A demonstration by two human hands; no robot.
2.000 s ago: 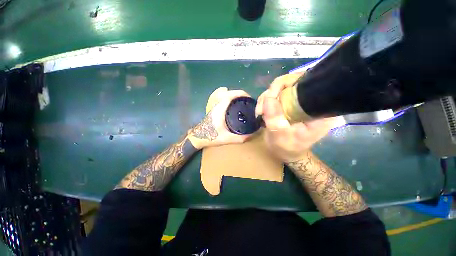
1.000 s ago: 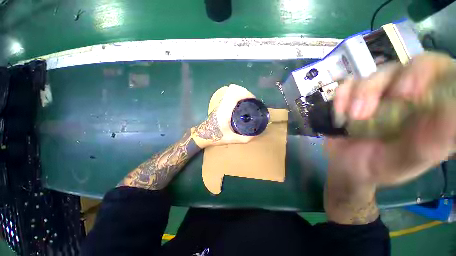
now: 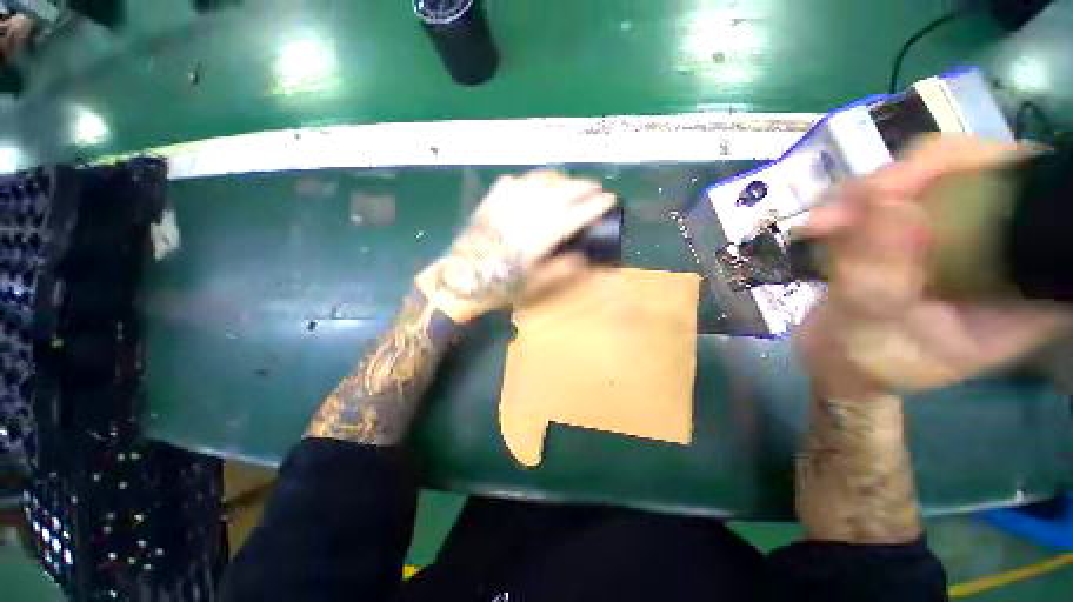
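Note:
A black cylindrical unit (image 3: 604, 236) is held in my left hand (image 3: 532, 223), tipped on its side just above the back edge of the tan cardboard pad (image 3: 612, 353). The hand is blurred and covers part of the unit. My right hand (image 3: 900, 276) is shut on the electric screwdriver (image 3: 982, 235), at its khaki band, with its black body running out at the right edge. The screwdriver's nose is over the near end of the white screw feeder (image 3: 824, 171); its bit tip cannot be made out.
Another black unit (image 3: 465, 47) lies tilted on the green conveyor belt, beyond the whitish edge strip (image 3: 388, 144). Stacked black trays (image 3: 100, 282) stand at the left. Part of a person's hand shows at the top left corner. A cable lies behind the feeder.
The screwdriver went from the unit to the feeder and stays there. My left hand has tipped the unit from upright and lifted off the pad. The unit on the belt has moved left.

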